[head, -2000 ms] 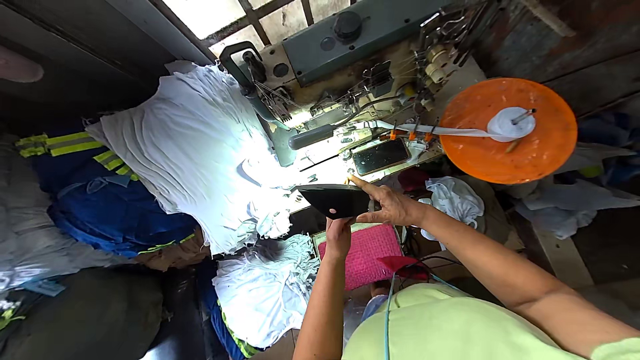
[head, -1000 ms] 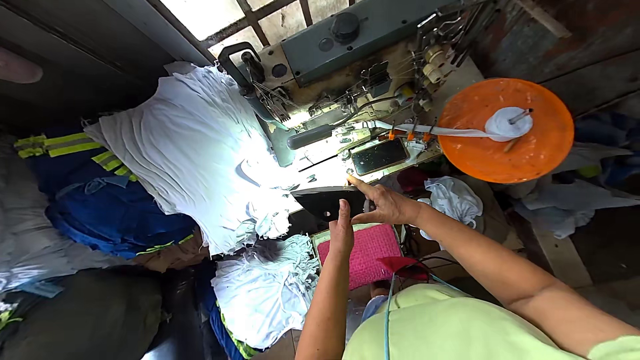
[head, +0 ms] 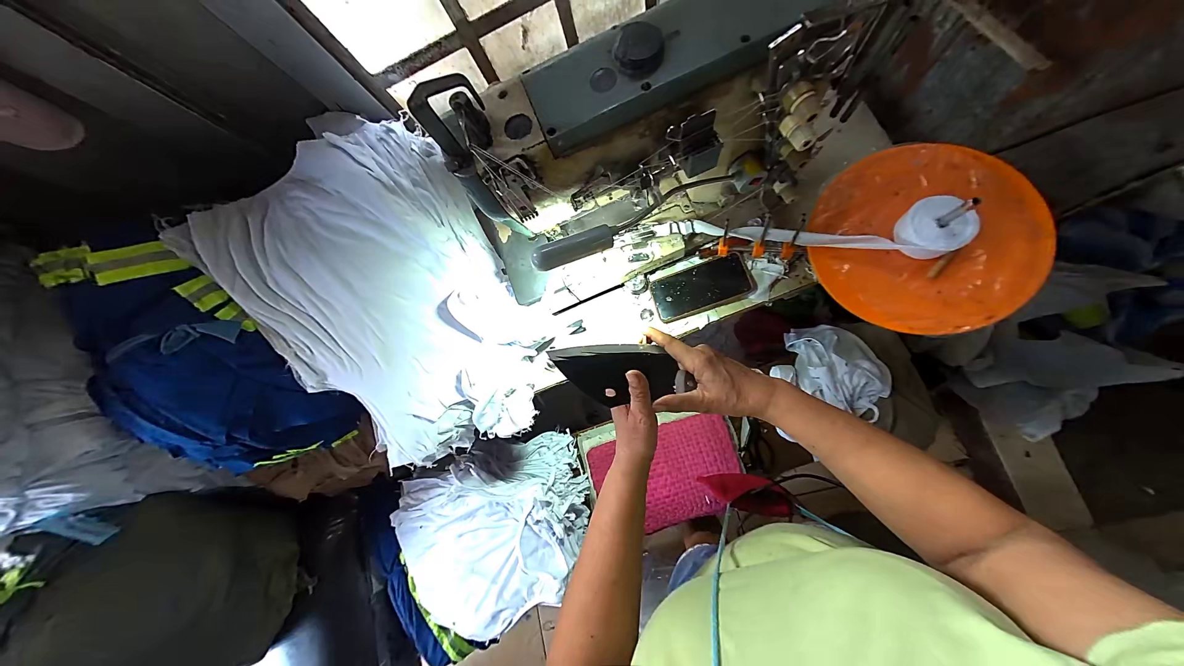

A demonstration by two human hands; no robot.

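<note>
A flat black object (head: 601, 372) with a curved edge, its kind unclear, is held over the front edge of the sewing machine table. My left hand (head: 636, 416) grips its near side with the thumb on top. My right hand (head: 708, 377) holds its right end, index finger stretched toward the table edge. Just beyond, a dark-screened smartphone (head: 701, 287) lies on the brightly lit table beside the industrial sewing machine (head: 666, 166). White fabric pieces (head: 351, 250) are heaped to the left of the machine.
An orange disc (head: 980, 277) carries a roll of white tape (head: 925, 225) that runs to the machine. Below the table are a pink woven pad (head: 680, 472) and more white cloth (head: 499, 527). Blue garments with yellow stripes (head: 231, 379) lie at left; crumpled white cloth (head: 837, 370) is at right.
The black object has tilted between my hands. My left thumb, low at its near edge two seconds ago, now stands up over its face. My right hand has stayed at its right end.
</note>
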